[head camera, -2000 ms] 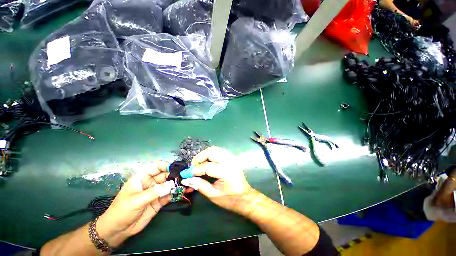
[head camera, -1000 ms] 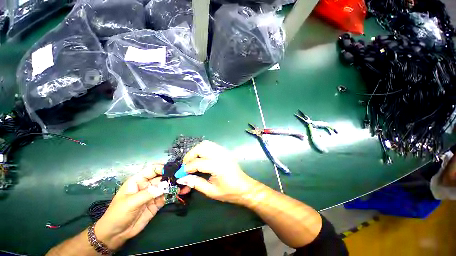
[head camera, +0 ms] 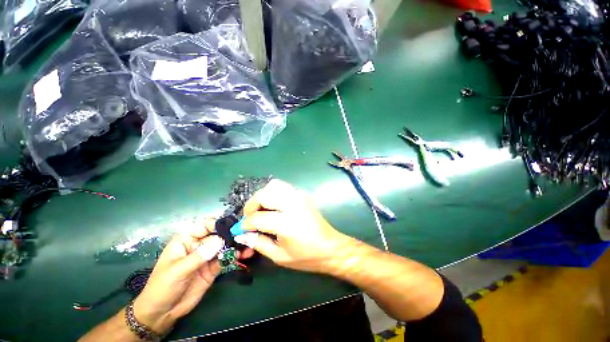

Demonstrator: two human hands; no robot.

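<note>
A black plastic housing is held between both hands at the bench's front. A small green circuit board with a short red wire hangs just below it. My left hand grips the housing and board from the left, thumb on top. My right hand holds the housing from the right, with a blue finger cot on a fingertip. The fingers hide most of the housing. A coiled black cable lies beside my left hand, its red-tipped end pointing left.
A heap of tiny dark grey pieces lies just behind my hands. Red-and-blue-handled cutters and green-handled pliers lie right. Clear parts bags fill the back left. Black cabled units heap at right, wired boards at left.
The camera view has shifted, so bench items sit higher in the picture. Both hands stay on the housing, with only small finger movements.
</note>
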